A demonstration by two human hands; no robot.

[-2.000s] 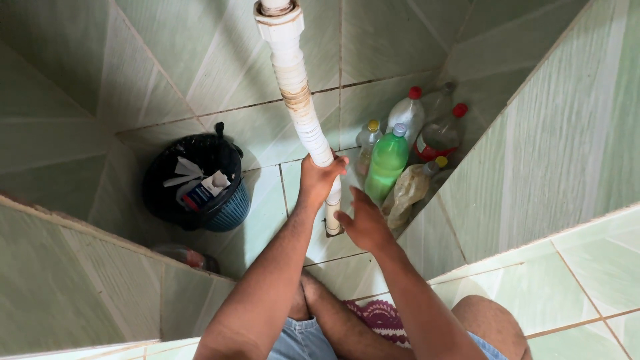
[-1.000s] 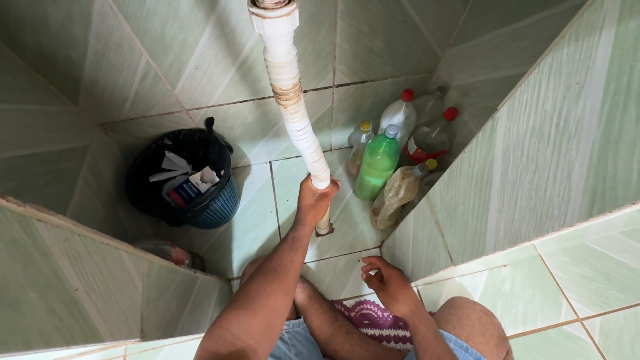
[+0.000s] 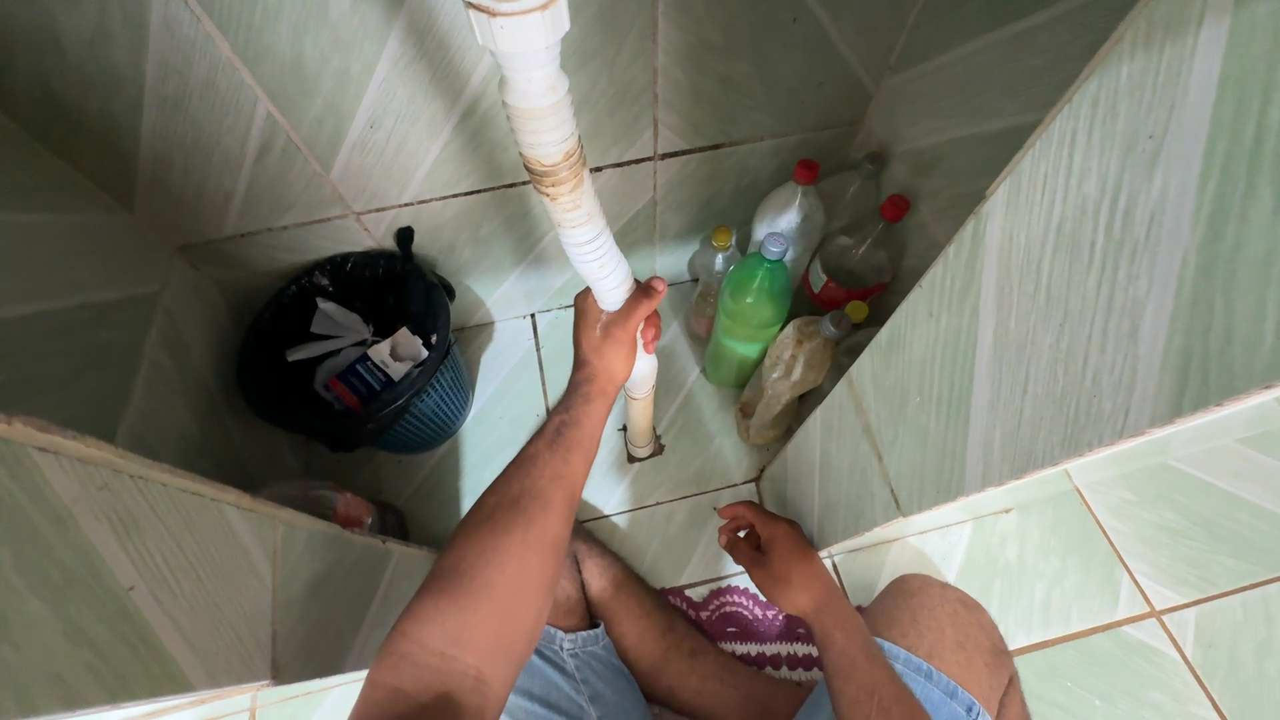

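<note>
A white corrugated drain pipe (image 3: 575, 205), stained brown partway along, comes down from a white threaded nut (image 3: 520, 25) at the top of the view. My left hand (image 3: 612, 335) is wrapped around its lower part. Below that hand the pipe meets a cream pipe stub (image 3: 640, 420) that stands in a rough hole in the tiled floor. My right hand (image 3: 765, 550) is off the pipe, above the right knee, with its fingers curled; a tiny dark speck shows at a fingertip, too small to tell what it is.
A blue plastic wastebasket (image 3: 430, 405) with a black bag stands left. Several plastic bottles, one a green bottle (image 3: 748, 315), stand right of the pipe. Tiled partition walls (image 3: 1080, 260) flank both sides. A purple and white crocheted mat (image 3: 750, 625) lies beneath my legs.
Two seconds ago my right hand was beside the lower end of the pipe; it has drawn back toward my right knee. My left hand has stayed around the pipe.
</note>
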